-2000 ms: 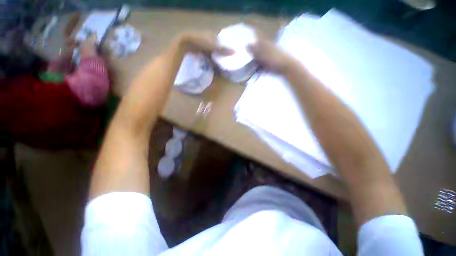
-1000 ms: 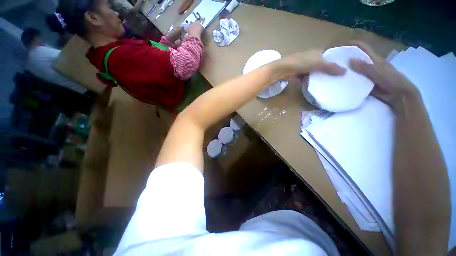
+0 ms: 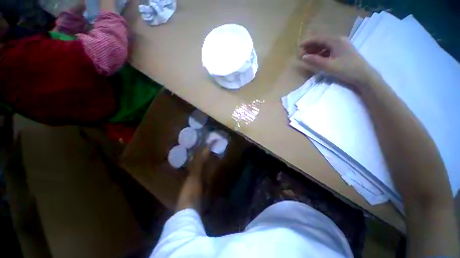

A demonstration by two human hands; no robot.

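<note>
My left hand (image 3: 203, 153) reaches down into the brown carton beside my knees and holds a wrapped piece (image 3: 217, 143); the fingers are blurred. Several other wrapped pieces (image 3: 188, 137) lie in a row in the carton, just left of it. A white wrapped piece (image 3: 228, 54), drum-shaped with crumpled paper on its side, stands on the bench. My right hand (image 3: 328, 58) is over the bench at the left edge of the wrapping paper stack (image 3: 348, 117), fingers curled but apart, with nothing in it. The white sheets are loosely squared.
The brown bench (image 3: 275, 128) has its front edge running down to the right. A crumpled paper bundle (image 3: 158, 11) lies at the back left. A person in a red top with pink checked sleeves (image 3: 107, 43) works at the left. The open carton (image 3: 146, 146) is below the bench.
My left hand has left the bench and moved down into the carton with a wrapped piece. My right hand has let go of the wrapped piece. The view has shifted.
</note>
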